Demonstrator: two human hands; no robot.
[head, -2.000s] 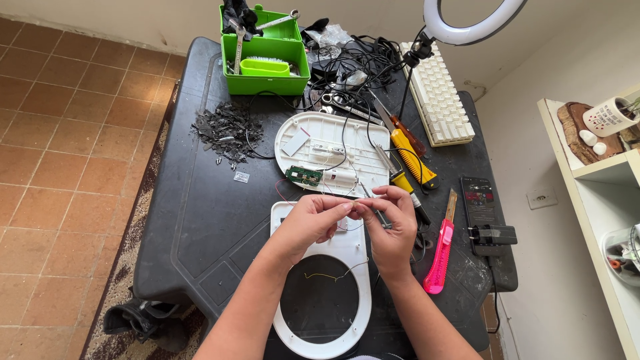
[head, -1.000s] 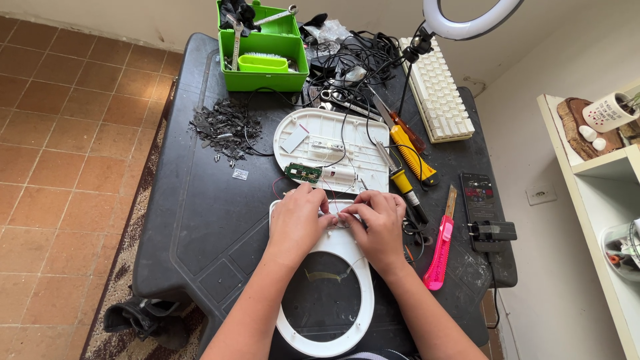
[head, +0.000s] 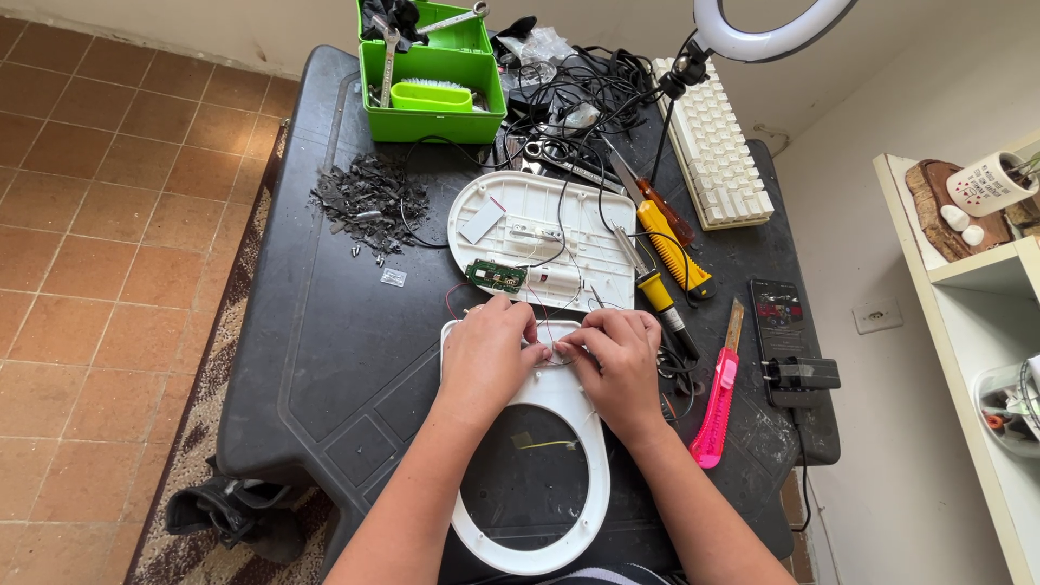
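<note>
My left hand (head: 497, 353) and my right hand (head: 619, 366) meet over the top of a white plastic frame with a round opening (head: 600, 455). Fingertips of both hands pinch thin wires (head: 550, 337) there; which hand holds which wire is too small to tell. Beyond them lies a white ribbed plastic housing (head: 597, 219) with a green circuit board (head: 497, 276) and a white cylindrical part (head: 555, 279). Red and dark thin wires run from the board toward my hands. A short yellow wire (head: 546, 444) shows inside the round opening.
To the right lie a soldering iron (head: 662, 299), a yellow utility knife (head: 671, 244), a pink utility knife (head: 717, 406) and a phone (head: 776, 325) under a black charger (head: 804, 373). Behind are a green toolbox (head: 435, 126), tangled cables (head: 617, 89) and a white keyboard (head: 719, 154). Dark scraps (head: 370, 199) lie left.
Both hands, raised together over the frame two seconds ago, have come down onto its top part. The thin wires now lie between the fingertips there.
</note>
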